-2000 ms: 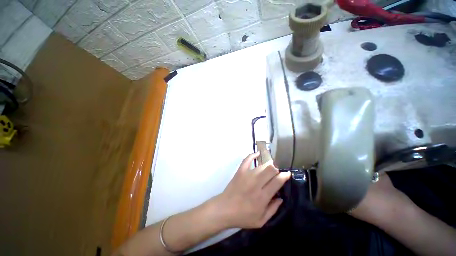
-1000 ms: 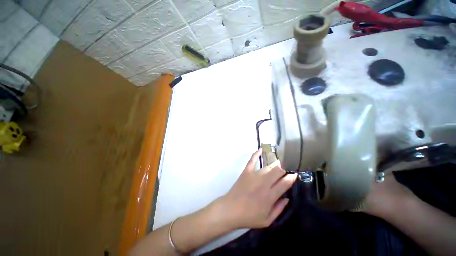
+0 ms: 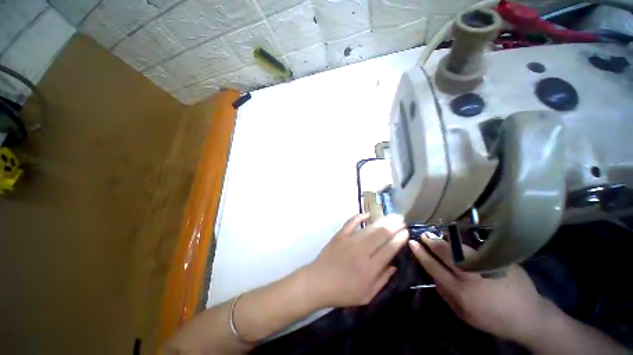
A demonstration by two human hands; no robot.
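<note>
Dark cloth (image 3: 361, 324) lies over the table's front edge and my lap, its upper part under the head of the off-white sewing machine (image 3: 423, 152). My left hand (image 3: 361, 260) lies on the cloth left of the needle area, fingertips at the machine's lit front. My right hand (image 3: 479, 288) is right of it, with index finger and thumb tips on the dark cloth close to the presser foot area. A thin pale metallic line (image 3: 423, 286) shows by the right hand's fingers; I cannot tell what it is. The needle is hidden.
The white tabletop (image 3: 298, 166) has an orange-brown edge (image 3: 201, 208) at left, with brown board (image 3: 104, 208) beyond. A yellow-and-black tool (image 3: 272, 62) is by the brick-pattern wall. A red-handled item (image 3: 534, 22) lies behind the machine. A yellow plug (image 3: 8, 171) is far left.
My right hand has come out from behind the pale guard to the left, its fingertips now beside my left hand's. The machine head appears further right and more of its front shows.
</note>
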